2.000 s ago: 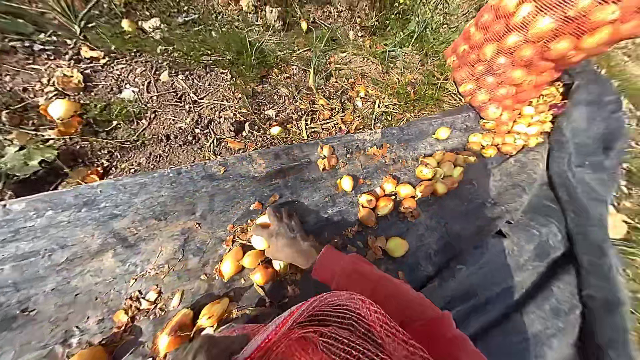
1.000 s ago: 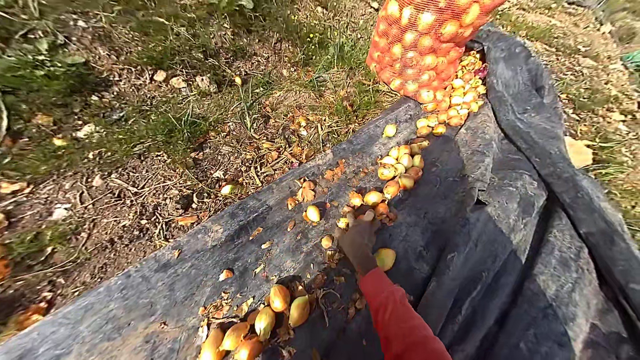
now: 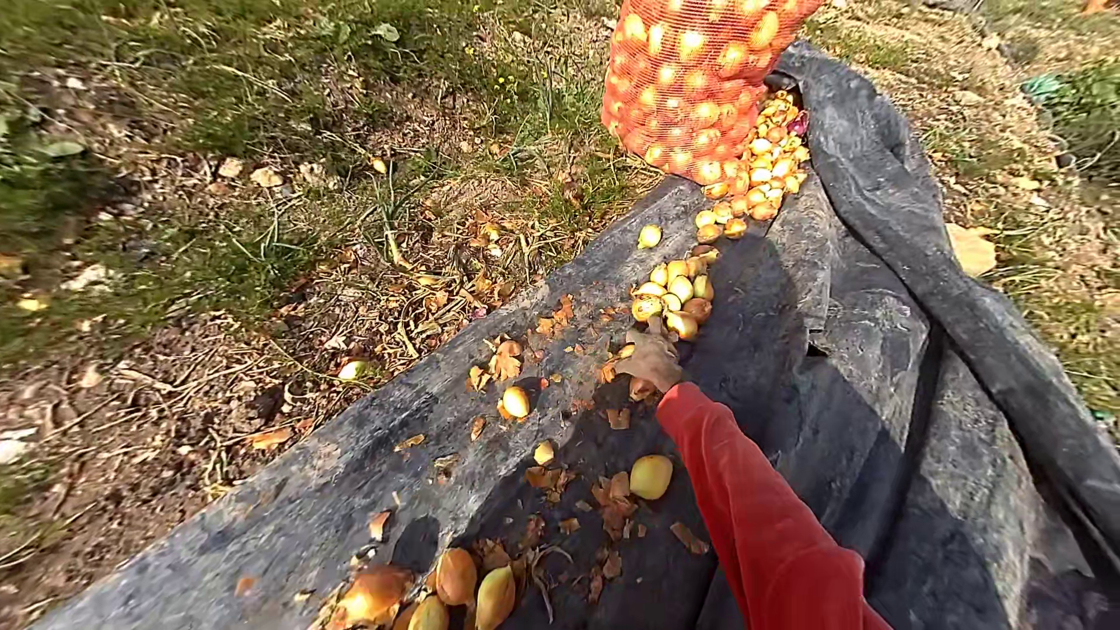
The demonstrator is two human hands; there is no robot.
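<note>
My right hand (image 3: pixel 652 357), in a red sleeve, reaches from the bottom right to the lower edge of a small heap of yellow onions (image 3: pixel 678 293) on the dark plastic sheet (image 3: pixel 752 394). The hand is blurred, and a reddish-brown piece, maybe an onion, shows under its palm. Below the hand lies a loose yellow onion (image 3: pixel 651 477); a smaller onion (image 3: pixel 515 402) sits to its left. More onions (image 3: pixel 456 576) lie at the bottom edge. My left hand is out of view.
A full orange mesh sack of onions (image 3: pixel 691 87) stands at the sheet's far end, with a larger pile of onions (image 3: pixel 766 166) beside it. Dry skins (image 3: pixel 615 499) litter the sheet. Thick folds (image 3: pixel 954 271) run along its right side. Grass and soil (image 3: pixel 262 332) border the left.
My right hand has moved from the near onions up the sheet to the heap. Several onions that lay around it one second ago are gone from that spot. The red mesh at the bottom has left view.
</note>
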